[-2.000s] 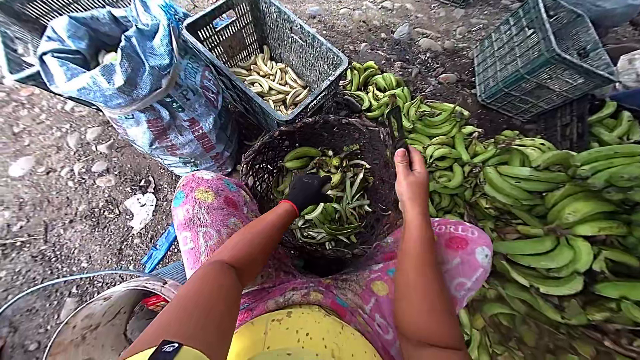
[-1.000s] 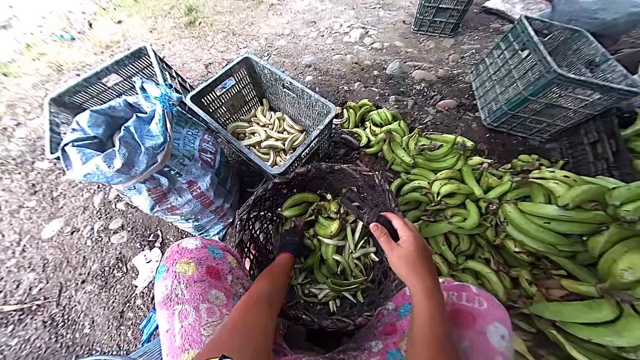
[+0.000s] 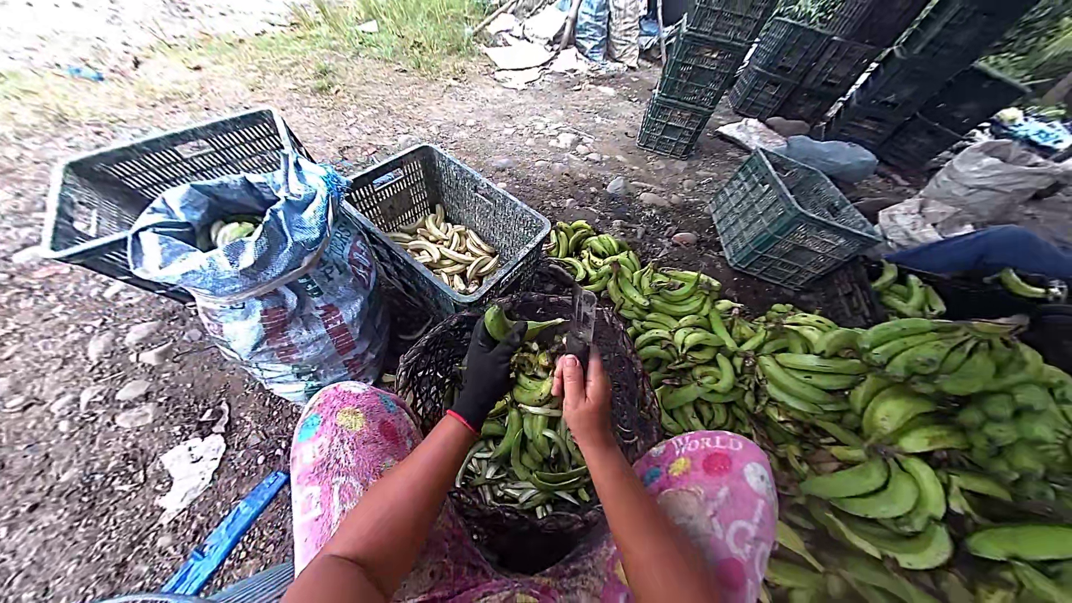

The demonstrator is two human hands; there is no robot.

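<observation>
My left hand (image 3: 487,373), in a black glove, grips a green plantain (image 3: 536,327) above the woven basket (image 3: 634,368) between my knees. The bare right hand (image 3: 584,392) holds a knife (image 3: 581,322) by its handle, blade up, close to the plantain's right end. Inside the basket lie green plantains and strips of peel (image 3: 536,448). Peeled plantains (image 3: 448,251) fill the bottom of a plastic crate (image 3: 511,213) beyond it. A blue woven sack (image 3: 293,322) with pale plantains at its mouth stands left of that crate.
Heaped green plantain bunches (image 3: 888,410) cover the ground at right. An upright crate (image 3: 791,222) stands behind them, with stacked crates (image 3: 699,71) farther back. Another crate (image 3: 167,159) is behind the sack. At the right edge is a person's blue-clothed leg (image 3: 997,251). A blue strip (image 3: 226,532) lies at lower left.
My left hand has risen from the basket's contents and now holds a green plantain. The knife has turned blade up in my right hand since one second ago. The view has tilted up.
</observation>
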